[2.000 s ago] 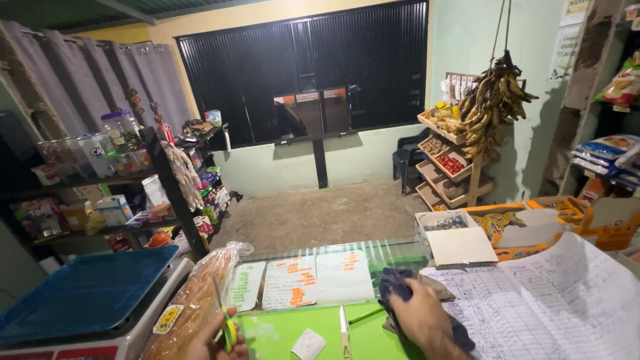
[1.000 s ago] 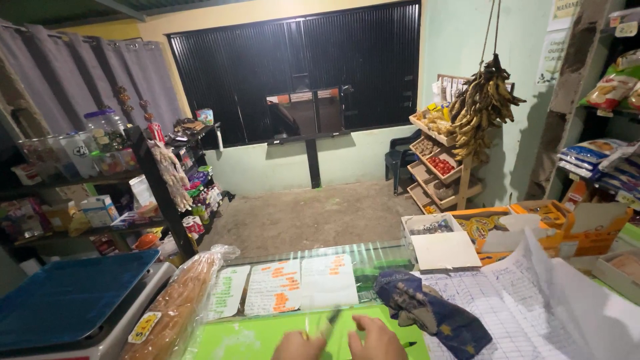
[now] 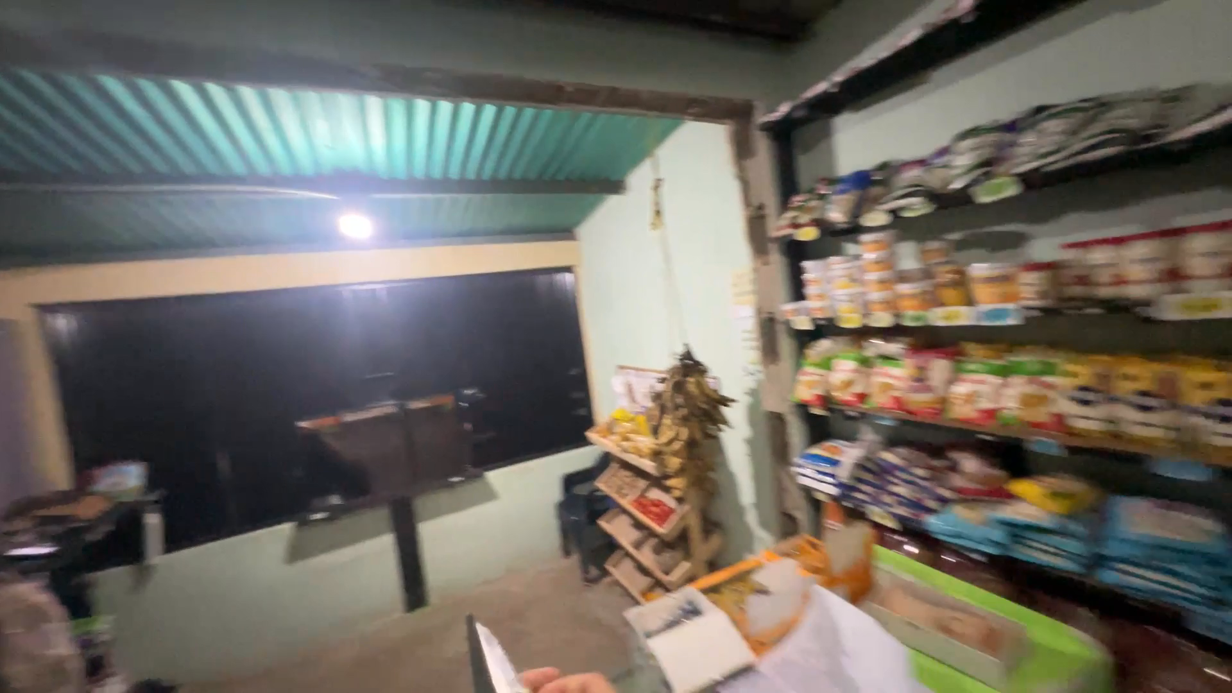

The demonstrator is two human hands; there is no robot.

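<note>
At the bottom edge, slightly left of the middle, the blurred fingertips of what looks like my right hand (image 3: 570, 682) show. They are right beside a knife's pale blade (image 3: 499, 662), which points up and to the left, with a dark strip along its left side. The lower end of the blade and the rest of the hand are cut off by the frame, so whether these fingers grip it is not clear. My left hand is out of view. Right of the fingers are an open white box (image 3: 698, 650) and white paper sheets (image 3: 835, 643).
Beyond stands a wooden produce rack (image 3: 640, 520) with hanging plantains (image 3: 685, 423) and a dark chair (image 3: 580, 510) beside it. An orange carton (image 3: 847, 568) and a shallow box (image 3: 948, 616) lie on the green counter (image 3: 1049, 645). Shelves of packaged goods (image 3: 972, 390) line the right.
The view has swung up and to the right. My right hand was on a dark cloth two seconds ago, then off it with both hands close together at the counter. Now only one hand's fingertips show.
</note>
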